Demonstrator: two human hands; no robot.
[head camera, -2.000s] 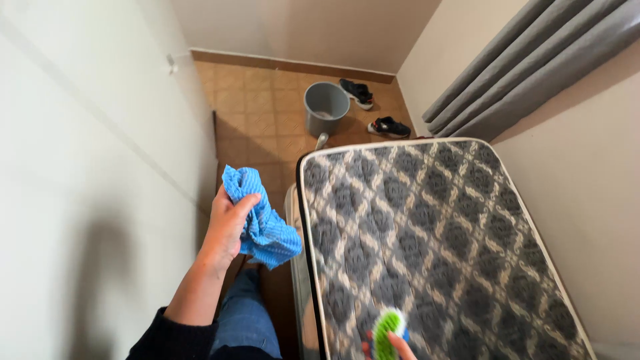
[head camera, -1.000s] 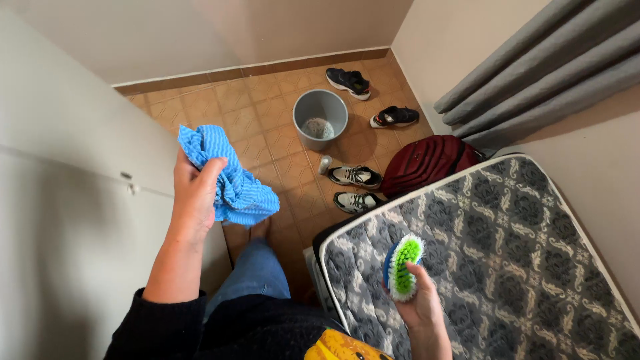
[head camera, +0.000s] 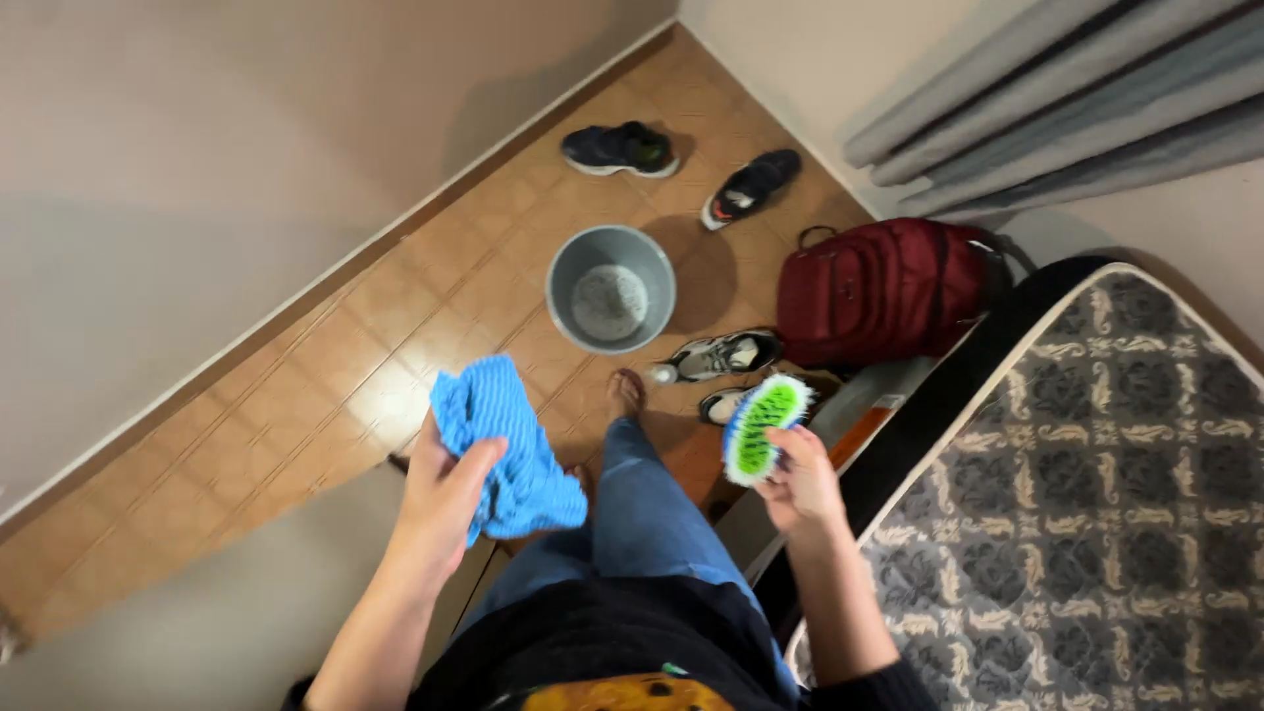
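A crumpled blue cleaning cloth (head camera: 513, 444) is gripped in my left hand (head camera: 444, 494), left of my legs, with the thumb pressed over it. My right hand (head camera: 805, 484) holds a scrub brush (head camera: 765, 430) with green and white bristles facing up and a blue body. Ahead of both hands, a grey bucket (head camera: 563, 286) stands on the tiled floor, with foamy-looking liquid at its bottom. A small whitish object (head camera: 664, 373) is on the floor beside the bucket.
Dark sneakers (head camera: 617, 148) lie beyond the bucket, and light sneakers (head camera: 716, 355) to its right. A red backpack (head camera: 879, 291) is by the patterned mattress (head camera: 1057, 494) at right. Grey curtains (head camera: 1066, 99) hang above. A pale panel (head camera: 247, 583) is at lower left.
The view has swung a lot, now showing more floor and my bare foot. The brush, at the lower edge over the mattress two seconds ago, is now in front of the mattress's left side.
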